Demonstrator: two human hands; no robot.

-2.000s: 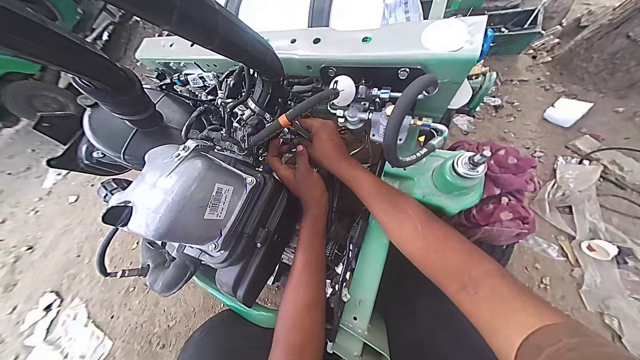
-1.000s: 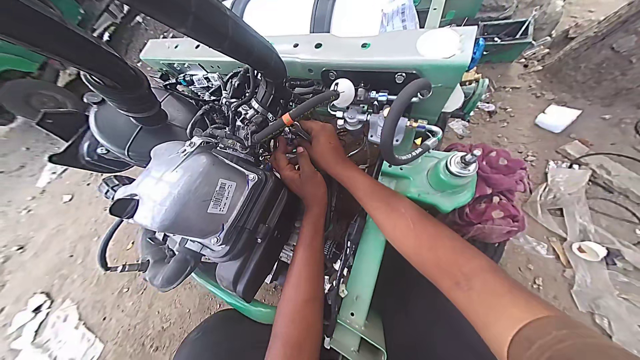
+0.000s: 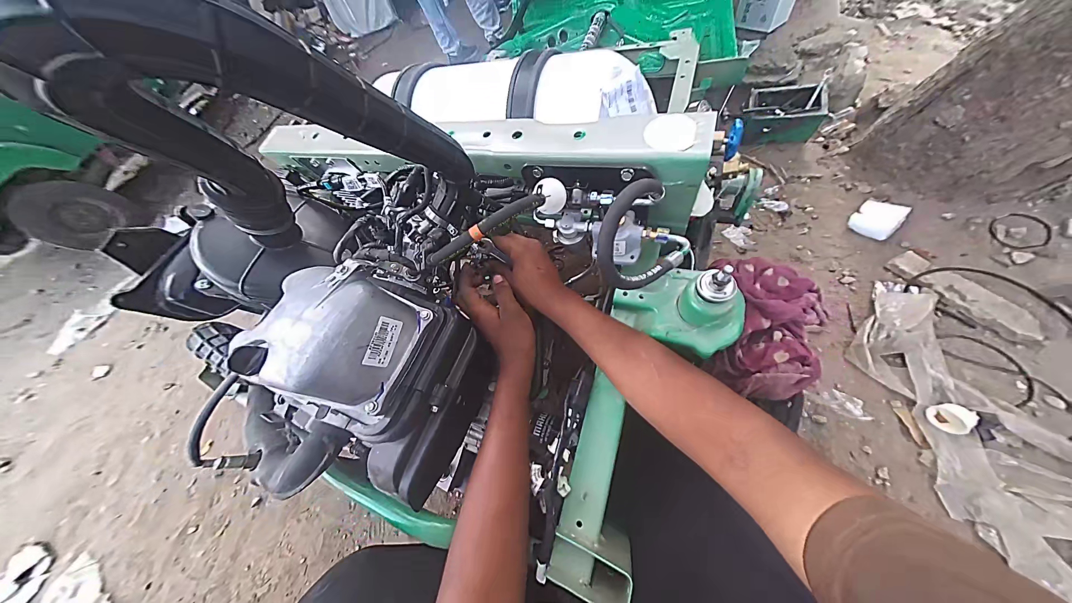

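Note:
My left hand (image 3: 500, 322) reaches in beside the engine's cover (image 3: 335, 343), its fingers bent around small parts that I cannot make out. Just above and to its right, my right hand (image 3: 528, 268) has its fingertips down among the same parts, close under a black rubber hose with an orange band (image 3: 476, 234). The two hands nearly touch. Behind them are a white round cap (image 3: 550, 196) and a metal regulator-like unit (image 3: 618, 243) with a curved black hose (image 3: 617, 222). What the fingertips hold is hidden.
A green frame crossbeam (image 3: 494, 144) runs behind the engine, with a white gas cylinder (image 3: 477, 90) beyond. A thick black duct (image 3: 335, 75) arches at upper left. Right of my forearm are a green mount (image 3: 670, 314) and a maroon cloth (image 3: 766, 327). Plastic sheeting (image 3: 971, 452) lies on the ground.
The view has tilted up, so more of the white cylinder and the ground behind shows. Both hands stay at the same spot beside the engine.

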